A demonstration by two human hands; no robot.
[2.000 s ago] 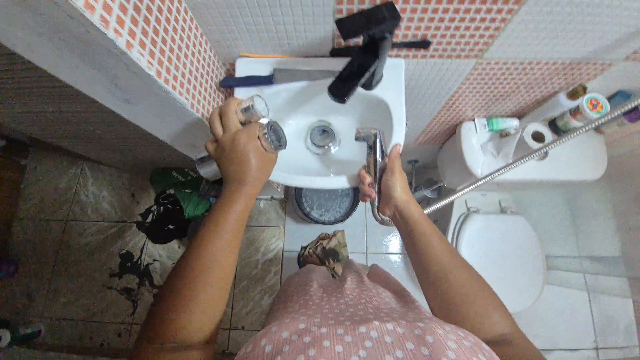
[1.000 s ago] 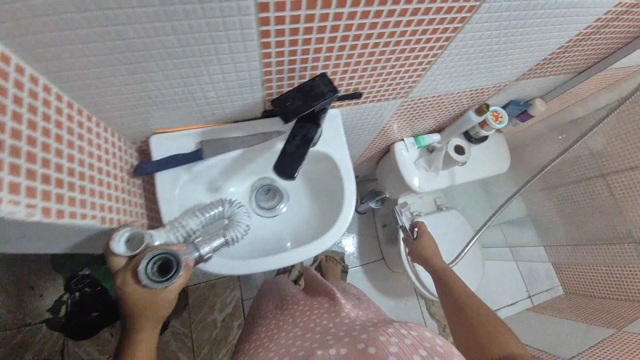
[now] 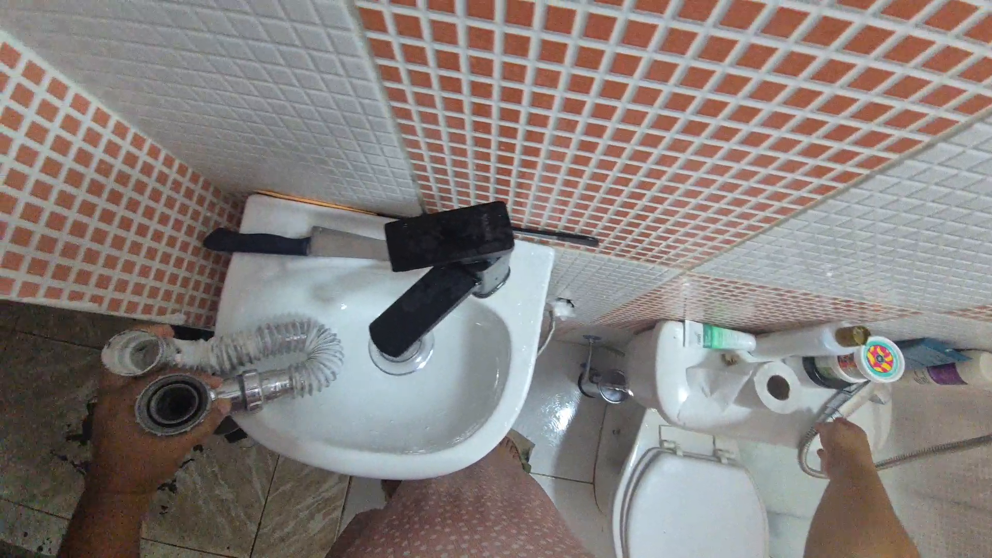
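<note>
My left hand (image 3: 147,434) grips a corrugated drain hose with a trap (image 3: 287,349), its two open ends facing up, at the left rim of the white washbasin (image 3: 434,457). The looped part of the hose hangs over the bowl. At the far right my right hand (image 3: 843,446) is closed around the chrome handheld sprayer (image 3: 845,403), held over the toilet tank lid. A black faucet (image 3: 426,306) stands on the basin's back ledge. A knife with a dark handle (image 3: 260,242) lies on the same ledge, its blade tip hidden behind the faucet.
On the toilet tank (image 3: 670,387) stand a toilet paper roll (image 3: 775,386), a green and white tube (image 3: 721,338) and several containers. The toilet lid (image 3: 694,511) is down. The sprayer's metal hose (image 3: 930,449) runs off to the right. Tiled walls rise behind the basin and at left.
My right hand has carried the sprayer from beside the basin over to the toilet tank. My left hand keeps the drain hose, which has turned so its open ends face up. The view has shifted.
</note>
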